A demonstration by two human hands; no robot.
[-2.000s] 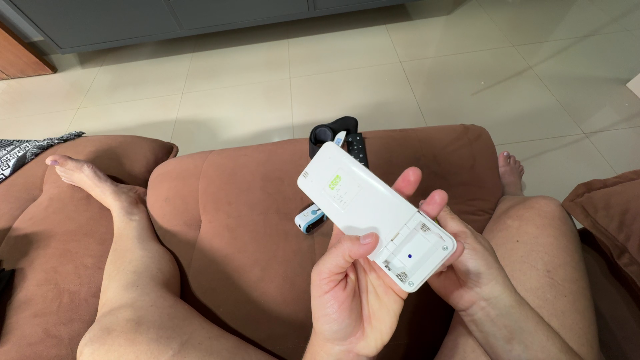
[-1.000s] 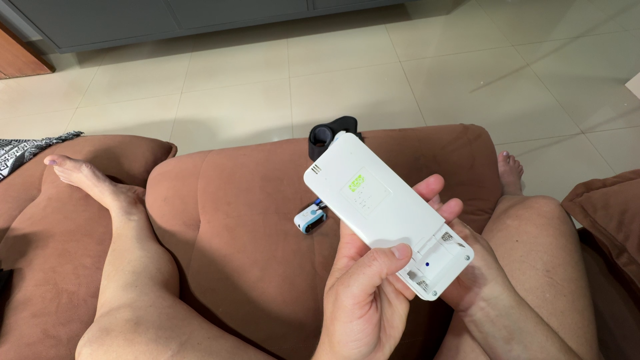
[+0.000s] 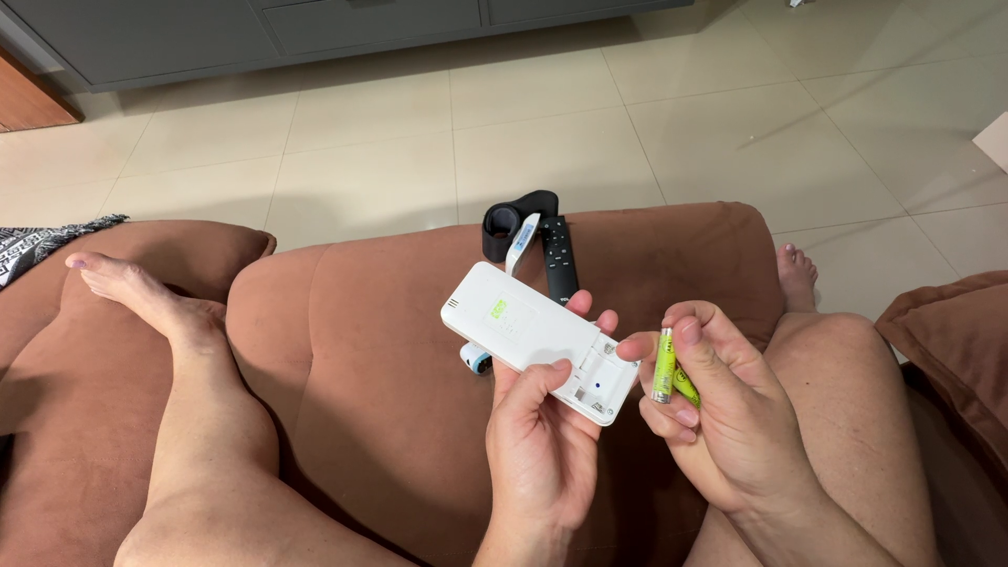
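Observation:
My left hand (image 3: 543, 441) grips a white remote control (image 3: 528, 323), its back facing up and its battery compartment (image 3: 605, 378) uncovered, with metal contacts showing and no battery inside. To the right of the compartment, my right hand (image 3: 724, 402) holds two green AAA batteries (image 3: 664, 366) between thumb and fingers; one stands nearly upright and the other lies slanted behind it, partly hidden. A fingertip of that hand is close to the compartment's edge; whether it touches cannot be told.
On the brown sofa seat (image 3: 378, 315) lie a black remote control (image 3: 559, 256), a white device with a small display (image 3: 522, 244), a rolled black strap (image 3: 502, 224) and a white and blue device (image 3: 475, 358) partly under the white remote. A patterned cloth (image 3: 39, 244) is at the left.
My right hand has come out from behind the white remote to its right side, and two green batteries now show in its fingers. The remote has tilted to lie flatter across the view.

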